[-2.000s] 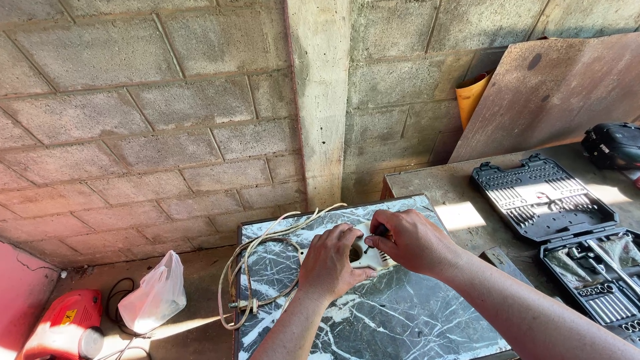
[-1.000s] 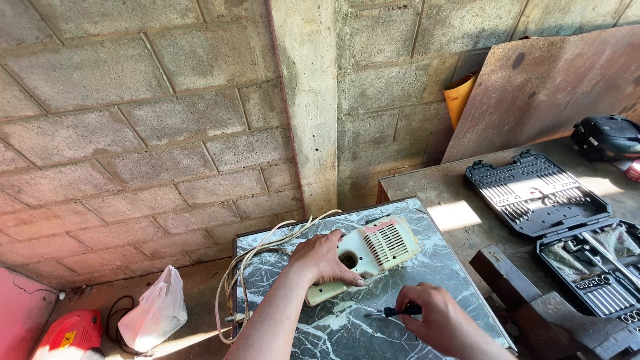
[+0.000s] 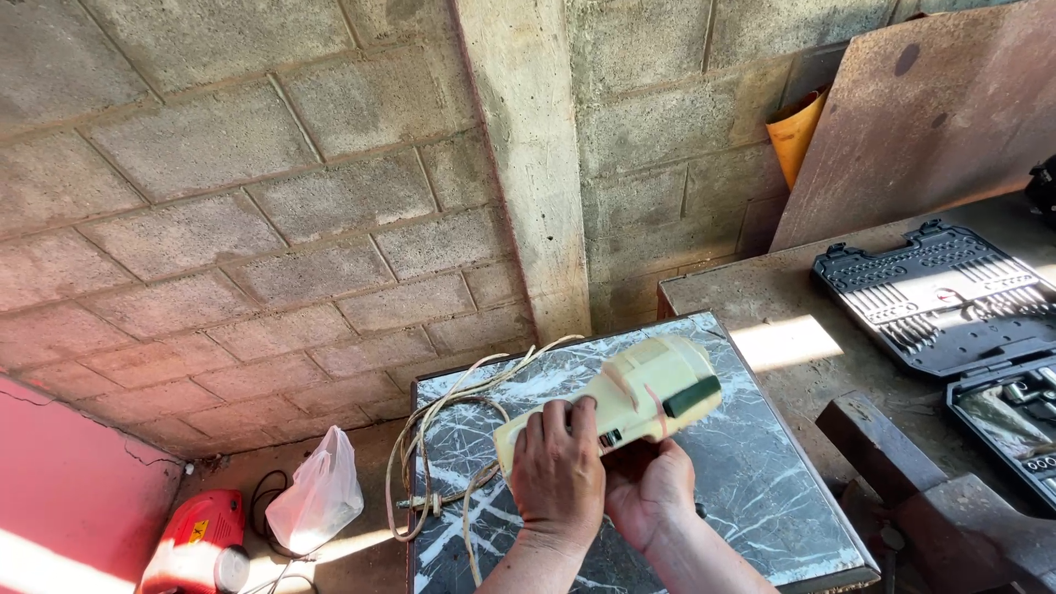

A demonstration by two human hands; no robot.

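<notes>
Tilted up over the marble-patterned tabletop is a cream plastic appliance housing with a dark green part on its side and a small black switch. My left hand grips its narrower end from above, fingers spread across it. My right hand is palm up under its lower edge, its fingertips hidden beneath; whether it holds something cannot be told. A small dark rounded end, perhaps a handle, shows just right of my right wrist. A beige power cord lies coiled at the tabletop's left edge.
On the bench at right lie an open black tool case with sockets and wrenches, and a steel vise. A rusty metal sheet leans on the block wall. A red machine and a white plastic bag sit at lower left.
The housing, lying with its vents up one second ago, is now turned over and lifted. My right hand, which held a screwdriver off to the right, has moved in under it.
</notes>
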